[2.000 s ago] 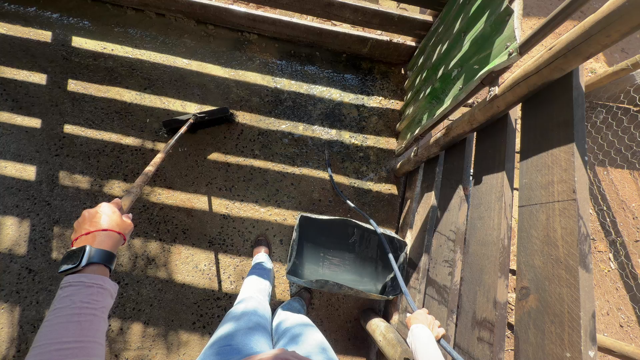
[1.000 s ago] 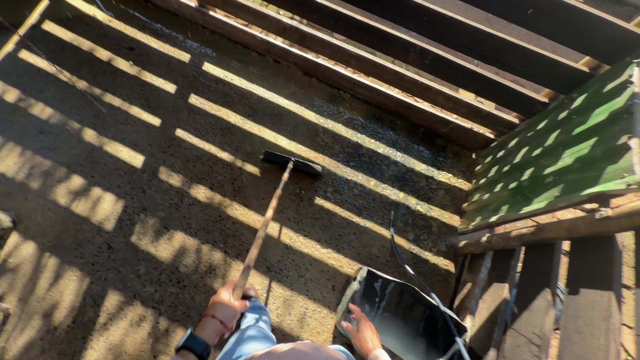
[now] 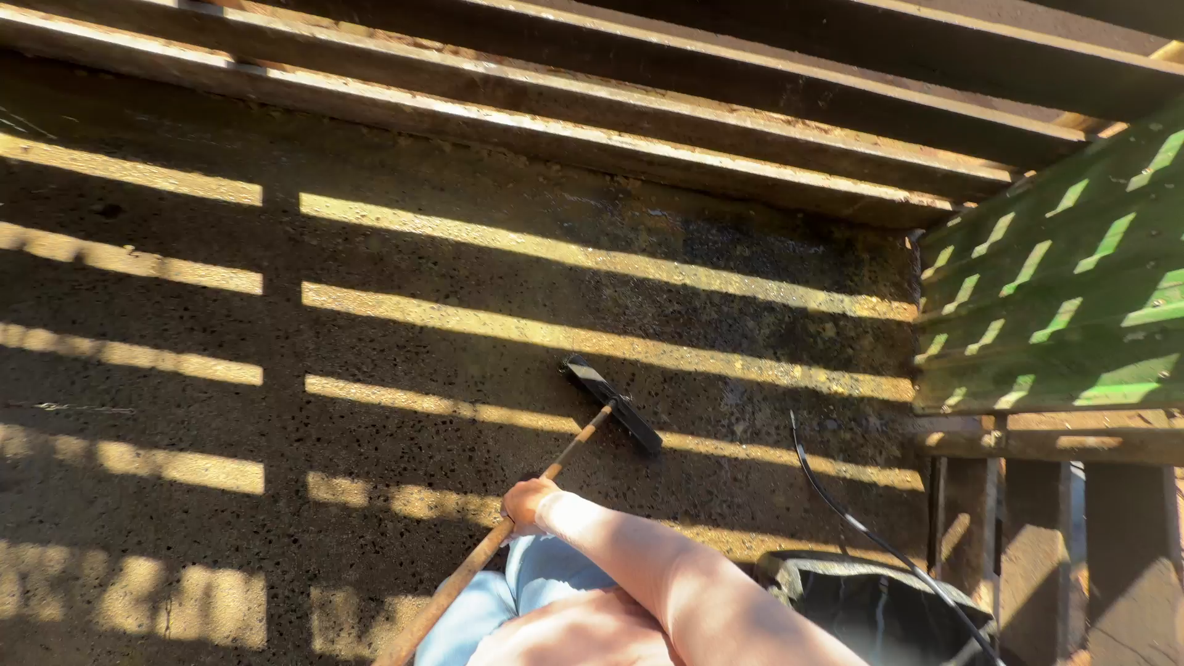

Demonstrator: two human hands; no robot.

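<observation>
My right hand (image 3: 529,504) grips the wooden handle of a push broom (image 3: 614,403), low on the shaft near the head. The broom's dark head lies tilted on the wet concrete floor (image 3: 407,333), across the edge of a sunlit strip. From there the handle slants down to the bottom edge of the view. My left hand is out of view. A black hose (image 3: 837,507) runs over a dark open container (image 3: 888,615) at lower right, its end resting at the floor.
Wooden slats (image 3: 555,129) form a barrier along the far side. A green corrugated sheet (image 3: 1054,287) closes the right side, above a wooden rail (image 3: 1128,445) and upright boards (image 3: 1031,555). My legs in jeans stand at bottom centre.
My right hand let go of the hose and, after showing empty, has closed on the broom handle. The left hand, earlier on that handle, has left the view. The broom head has turned.
</observation>
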